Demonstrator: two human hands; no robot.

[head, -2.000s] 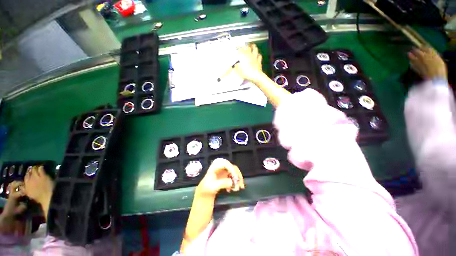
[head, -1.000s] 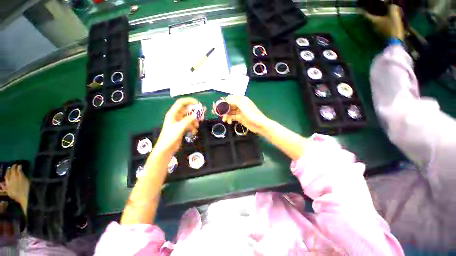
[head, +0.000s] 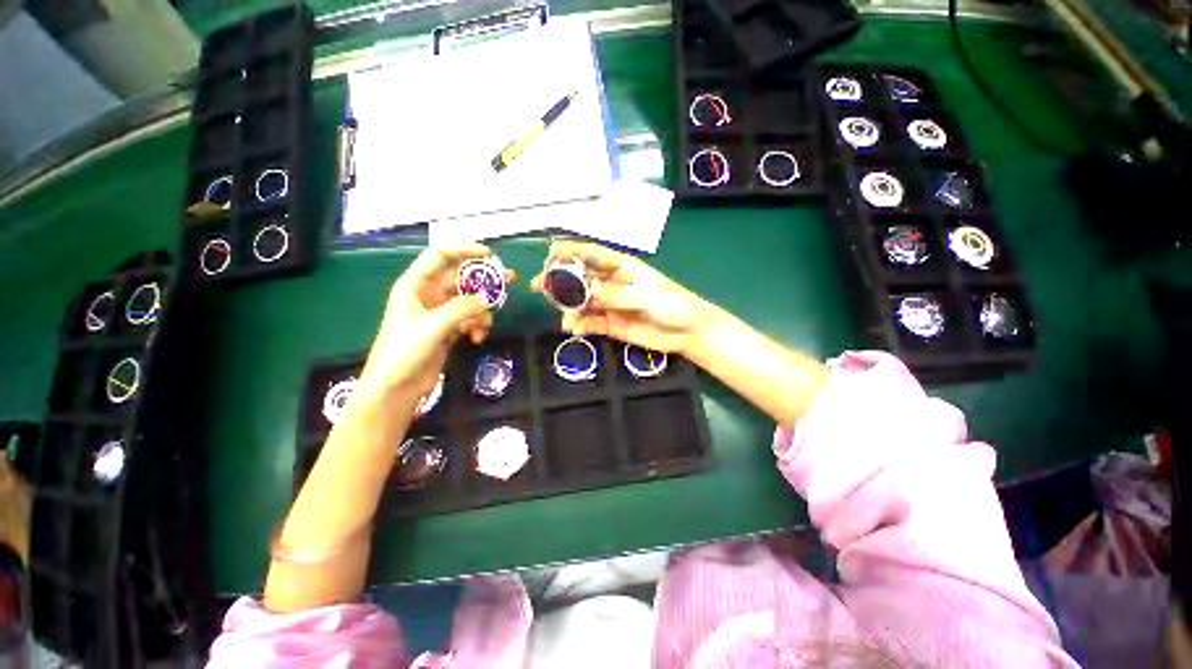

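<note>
My left hand (head: 438, 307) holds a watch head (head: 481, 282) with a purple-blue face in its fingertips. My right hand (head: 621, 298) holds another watch head (head: 566, 286) with a dark face and a bright ring. The two hands are close together but apart, above the back edge of the compartment tray (head: 628, 464). Several watch heads lie in that tray, among them a pale one (head: 502, 452) in the front row and a dark-centred ring (head: 575, 358) in the back row. My left forearm hides part of the tray's left side.
A clipboard (head: 607, 131) with a record sheet (head: 458, 131) lies behind my hands. A yellow and black pen (head: 533, 132) rests on the sheet, and a paper slip (head: 637, 216) lies at its front. Black trays holding watch heads stand left (head: 248, 118) and right (head: 931, 222). More trays overlap at the top.
Since two seconds ago, my right hand has left the pen on the sheet and come back beside my left. Since one second ago, both hands still hold watch heads; the neighbour's arm at right has gone from view.
</note>
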